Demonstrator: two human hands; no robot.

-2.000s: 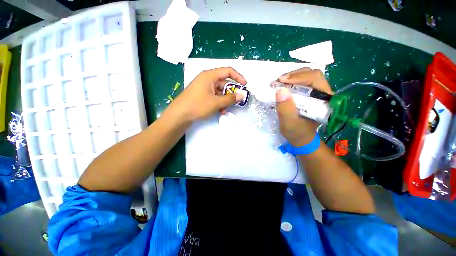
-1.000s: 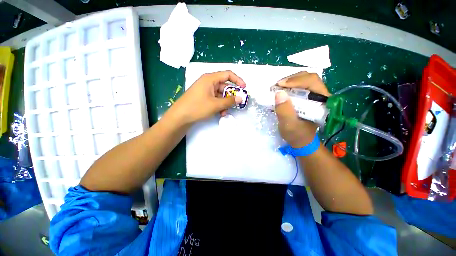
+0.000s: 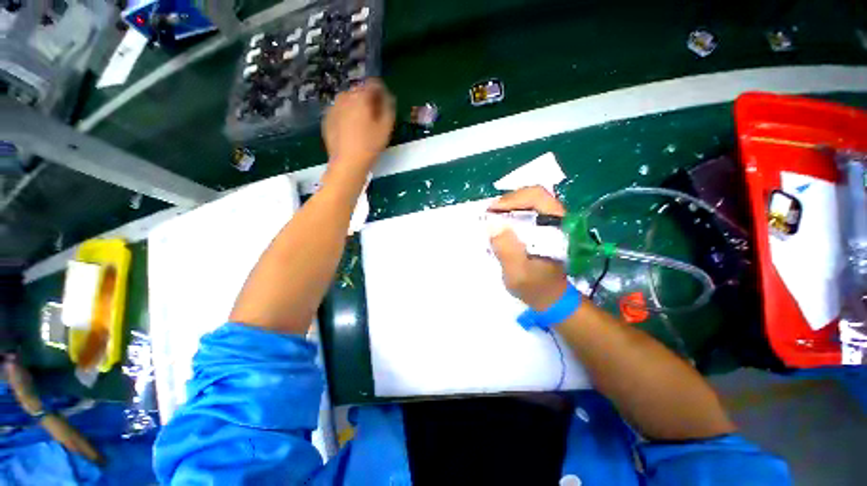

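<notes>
My left hand [image 3: 359, 123] is stretched out past the pale rail, over the dark green belt at the near right corner of the grey partitioned tray [image 3: 276, 81]. It is blurred, and I cannot tell whether it holds anything. My right hand [image 3: 528, 266] holds the dispensing syringe [image 3: 537, 235] like a pen above the white work mat [image 3: 447, 327]. The green adapter [image 3: 578, 241] joins the barrel to the clear looped air hose [image 3: 665, 260]. Small modules lie on the belt, one [image 3: 486, 92] right of my left hand and another [image 3: 424, 114] close beside it.
The white blister tray [image 3: 219, 275] lies left of the mat, partly under my left arm. A red bin [image 3: 761, 237] with paper and a module stands at right. White paper [image 3: 534, 175] lies beyond the mat. A yellow bin [image 3: 113, 304] and another person's arm [image 3: 57, 427] show at left.
My left hand has left the mat area and reached forward over the belt; the module it held no longer shows in it. The view has turned left and forward. My right hand still holds the syringe.
</notes>
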